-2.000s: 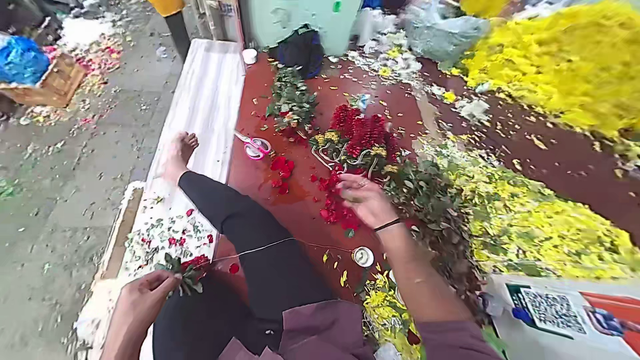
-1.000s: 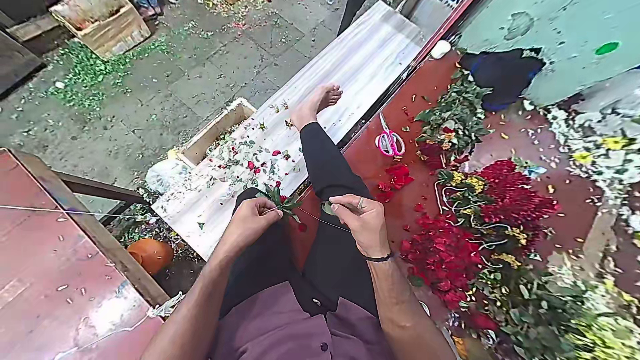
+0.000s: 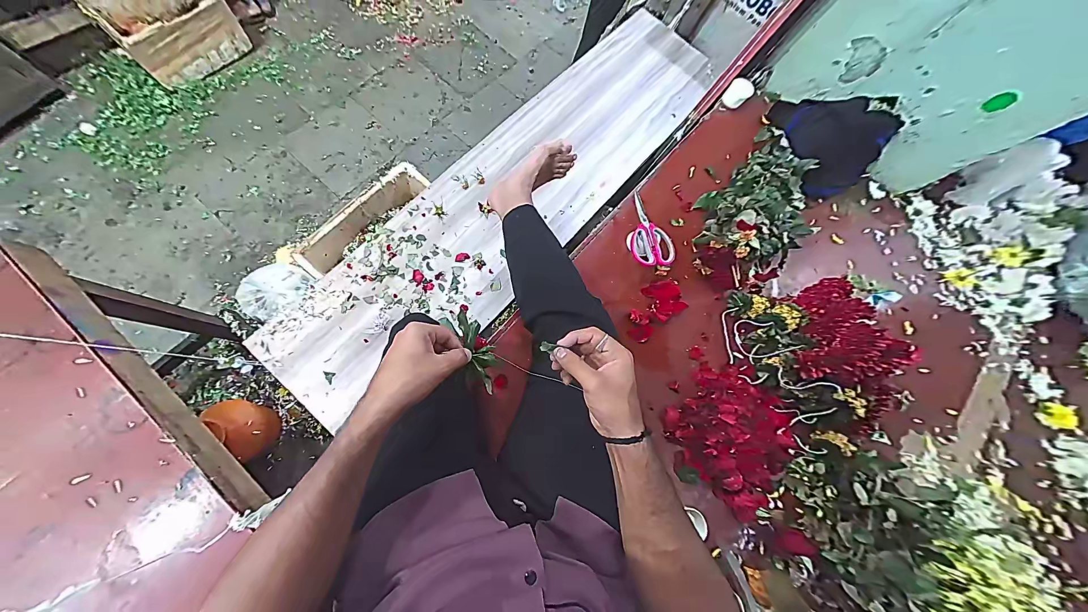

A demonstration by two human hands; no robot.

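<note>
Above my lap, my left hand pinches a small bunch of green leaves with red petals. A thin thread runs from that bunch to my right hand, whose fingers are closed on the thread and a small green leaf. Right of my leg, scissors with pink handles lie on the red surface beside loose red petals. Farther right are a heap of red petals, a bundle of red flowers with white cords, and leafy green stems.
A pale board bears my bare foot and scattered leaves and petals. Left of it are an open box, an orange pot and a red tabletop. White and yellow flowers lie at the far right.
The view has swung toward the left over two seconds. My right hand has moved from the red flowers to near my left hand, above my lap. The leafy bunch remains in my left hand.
</note>
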